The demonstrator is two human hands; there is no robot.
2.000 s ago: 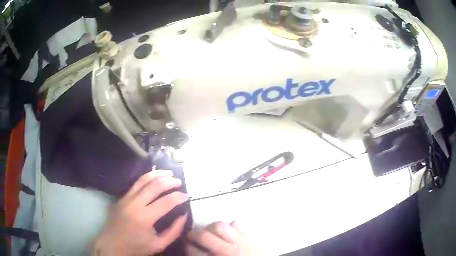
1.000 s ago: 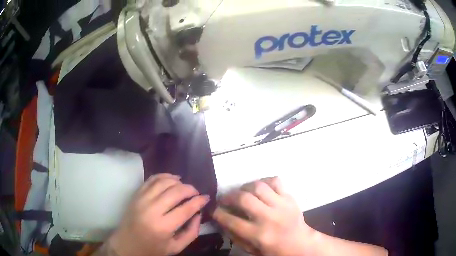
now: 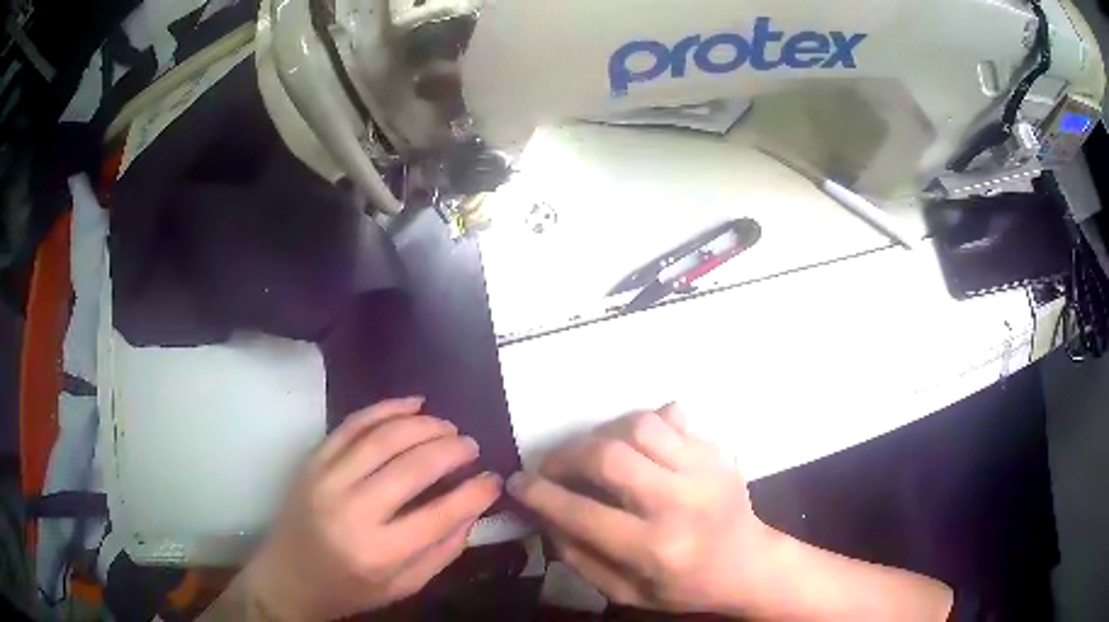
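Note:
A dark fabric panel (image 3: 414,352) lies flat from the presser foot (image 3: 462,213) down to the table's front edge. It joins a larger dark piece (image 3: 219,231) on the table's left side. My left hand (image 3: 383,504) rests on the panel's lower part, its fingertips pinching the right edge. My right hand (image 3: 645,510) meets it there, thumb and finger pinching the same edge close to the left fingertips. The cream sewing machine head (image 3: 778,97) stands over the fabric's far end. Whether the needle is in the cloth cannot be told.
Thread snips (image 3: 693,267) lie right of the needle. A thin pale stick (image 3: 857,209) lies under the machine arm. A flat black rectangle (image 3: 997,243) and dark looped handles (image 3: 1086,304) are at the right end. An orange rim (image 3: 46,340) and white scraps (image 3: 83,304) are at far left.
My hands have moved from near the presser foot to the fabric's lower right edge, now pinched between both. More of the panel shows below the foot. The view has shifted, with the machine higher in frame.

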